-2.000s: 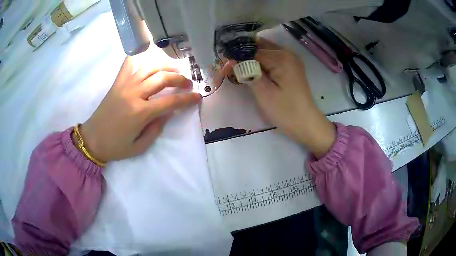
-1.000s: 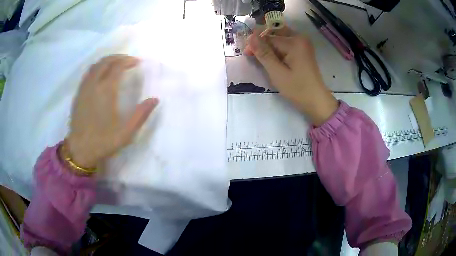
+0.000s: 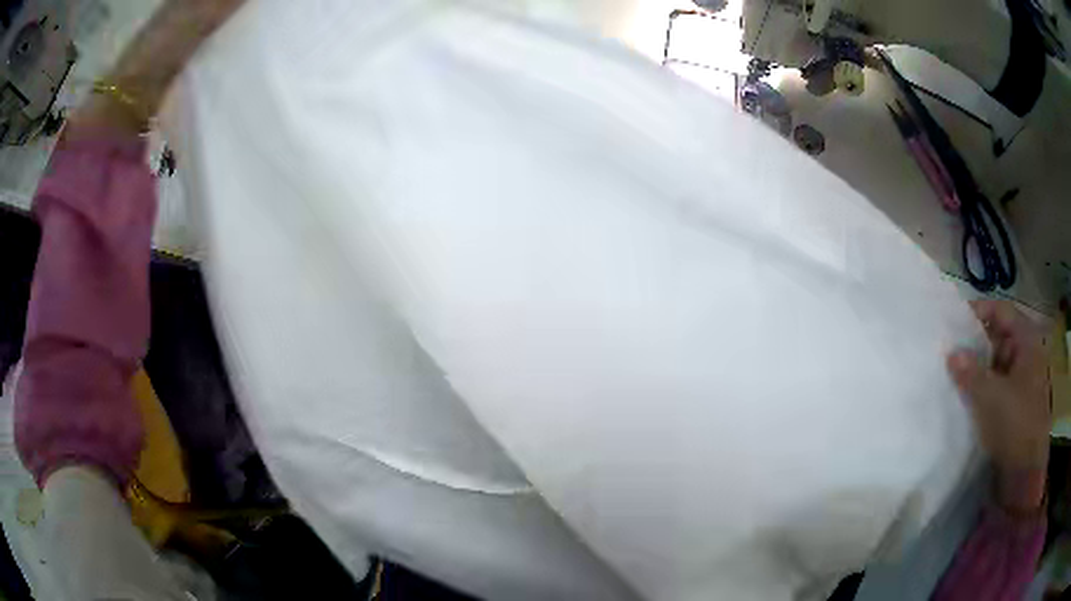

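Observation:
A large white fabric panel (image 3: 634, 282) is spread in the air across the middle of the view, blurred, with a long fold running down it. My right hand (image 3: 1004, 364) pinches its right edge between thumb and fingers at the far right. My left hand (image 3: 194, 24) is at the top left, cut off by the top edge of the picture; its fingers are out of sight, so its grip cannot be told. The panel hangs down over the front edge of the table and covers much of the machine bed.
The needle area (image 3: 763, 94) of the sewing machine is lit at the top right. Black-handled shears (image 3: 989, 241) and a pink tool (image 3: 934, 164) lie right of it. The cream knob (image 3: 848, 78) is beside the needle area. Part of another machine (image 3: 35, 59) shows at top left.
The panel has been lifted off the table and spread wide. My right hand has left the needle area and taken its right edge. My left hand has moved up and left. The view has shifted left.

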